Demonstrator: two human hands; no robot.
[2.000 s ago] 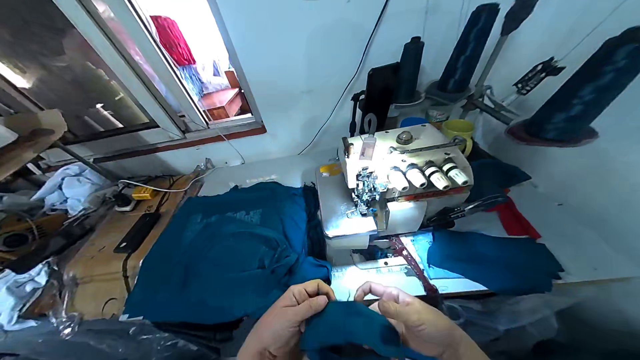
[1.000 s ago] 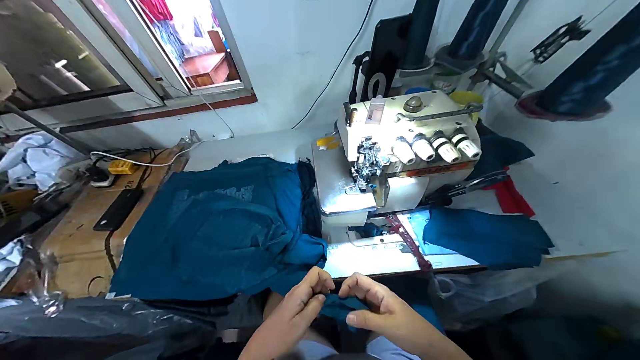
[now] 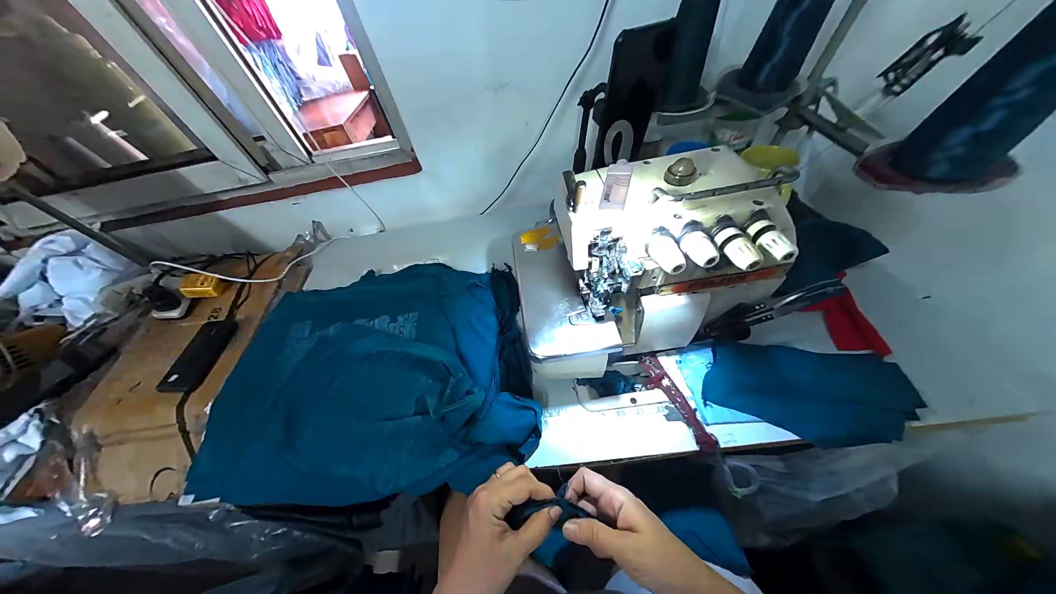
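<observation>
Just in front of the table's edge, my left hand (image 3: 507, 524) and my right hand (image 3: 623, 524) pinch a dark piece of fabric (image 3: 554, 510) between their fingertips. More teal cloth (image 3: 701, 536) lies below them over the lap. A pile of teal garments (image 3: 371, 396) is spread on the table ahead and to the left. An overlock sewing machine (image 3: 685, 223) with its lamp lit stands beyond the hands to the right. Stacked teal fabric pieces (image 3: 813, 392) lie to the right of its lit work area.
Large cones of dark thread (image 3: 982, 107) stand behind the machine. Black-handled scissors (image 3: 767, 309) lie by a red cloth (image 3: 854, 322). At left, a wooden board (image 3: 148, 421) carries a black adapter (image 3: 198, 355) and cables. A clear plastic bag (image 3: 825, 487) hangs at the table edge.
The teal cloth that was spread between both hands two seconds ago now hangs lower, and the fingers pinch a small dark gathered part. The view has shifted somewhat.
</observation>
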